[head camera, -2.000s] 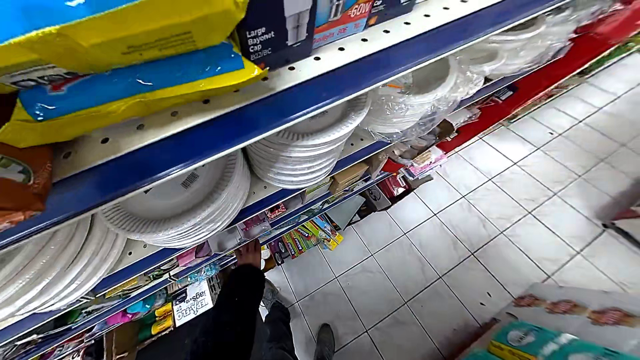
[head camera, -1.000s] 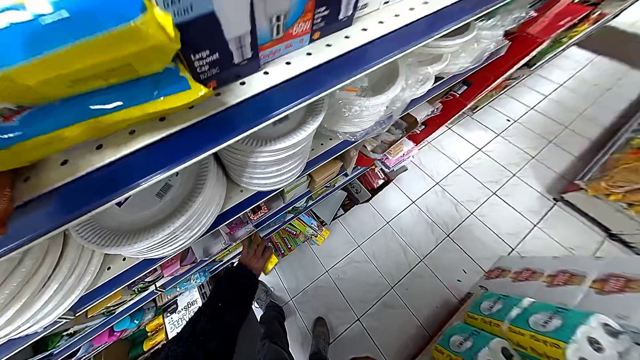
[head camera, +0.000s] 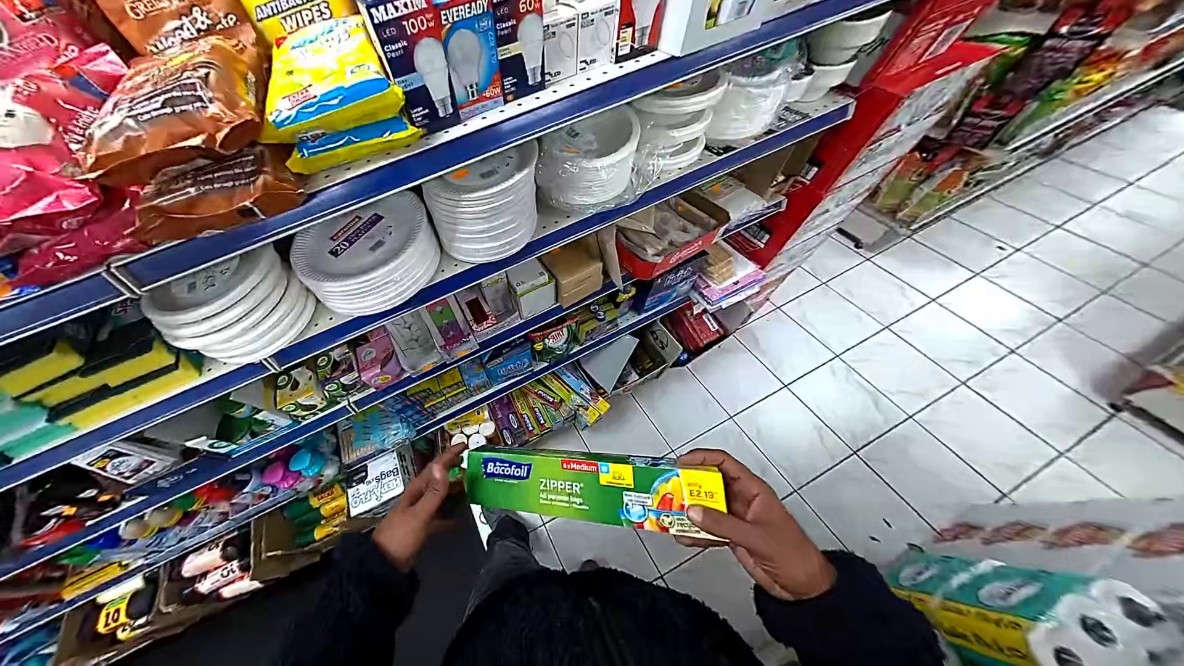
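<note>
A long green box of Bacofoil zipper bags (head camera: 564, 490) is held level before me, with a yellow price patch at its right end. My right hand (head camera: 763, 527) grips that end, thumb on the front and fingers behind. At the box's left end is my left hand (head camera: 421, 504), its fingers bent at the edge; whether they press on the box is hard to tell. Behind the box, on the bottom shelf, lie several similar narrow boxes (head camera: 546, 402). Stacks of white disposable plates (head camera: 365, 250) stand on a shelf above.
Blue-edged shelving (head camera: 573, 111) runs along the left, bearing light bulb boxes (head camera: 435, 60), wipes packs (head camera: 333, 83) and sponges (head camera: 83, 370). A red display stand (head camera: 860, 139) is at its far end. White floor tiles (head camera: 925, 370) show at the right, with toilet roll packs (head camera: 1027, 601) lower right.
One hand was low at the bottom shelf in the earlier frames; now both hands are up in front of me with the green box. The view has shifted and shows more shelving.
</note>
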